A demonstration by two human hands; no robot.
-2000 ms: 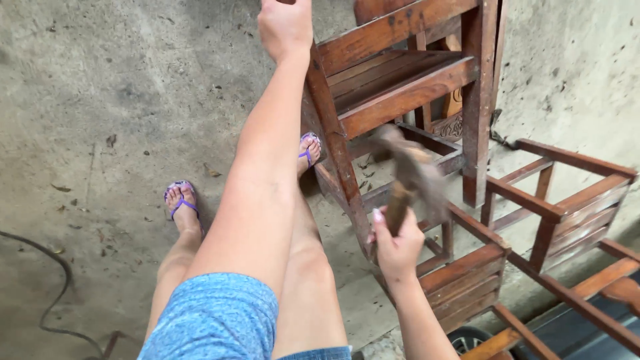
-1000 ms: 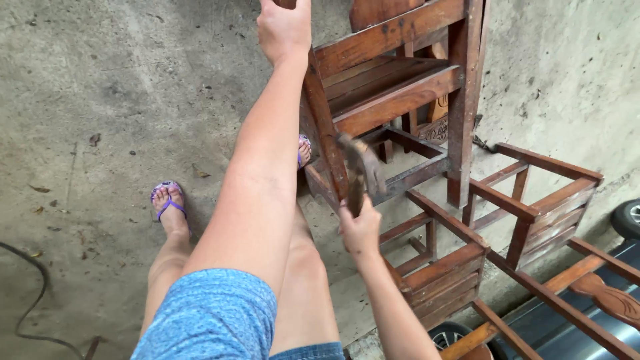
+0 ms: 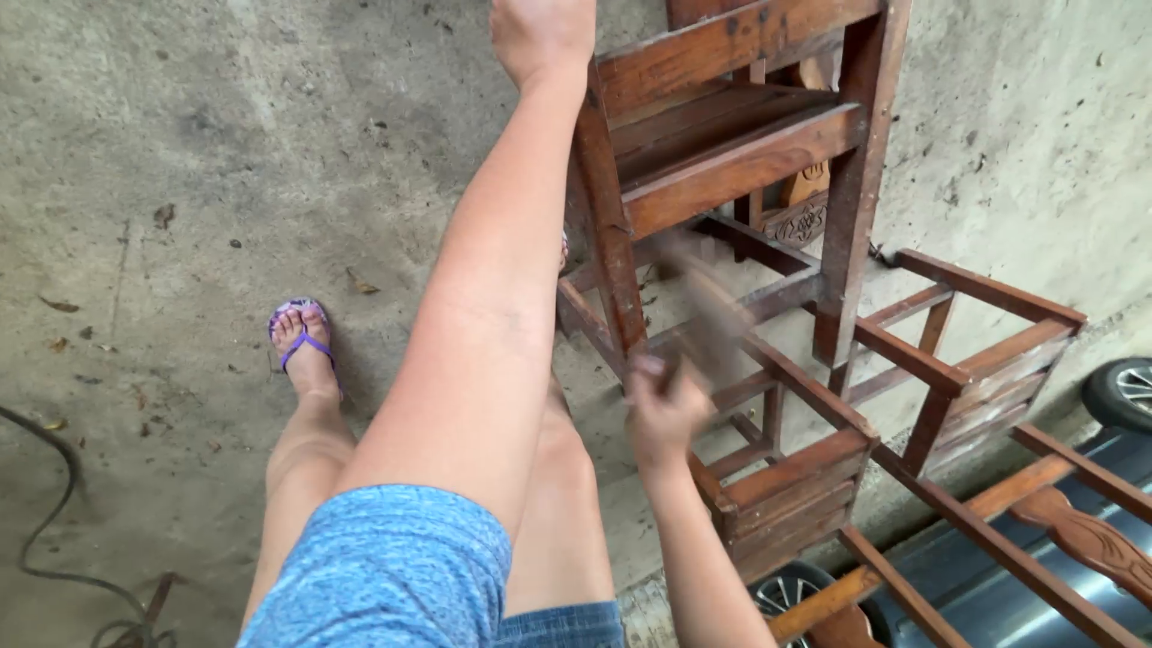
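My left hand (image 3: 544, 36) is at the top edge, beside the upper back part of a brown wooden chair (image 3: 742, 175); its fingers are cut off by the frame, so its grip does not show. My right hand (image 3: 670, 409) is closed around the handle of a hammer (image 3: 706, 297), close to the lower end of the chair's left post. Motion blurs the hammer's head and handle. Behind the chair, part of a carved wooden panel (image 3: 796, 220) shows.
More wooden chairs (image 3: 801, 495) lie at the right and lower right, near a dark vehicle (image 3: 972, 549) with wheels. A black cable (image 3: 67, 477) curls on the concrete floor at lower left. One foot in a purple flip-flop (image 3: 306, 337) stands left of my arm.
The hammer in my right hand has swung beside the chair's post, blurred now and two seconds ago. My left hand remains at the top edge.
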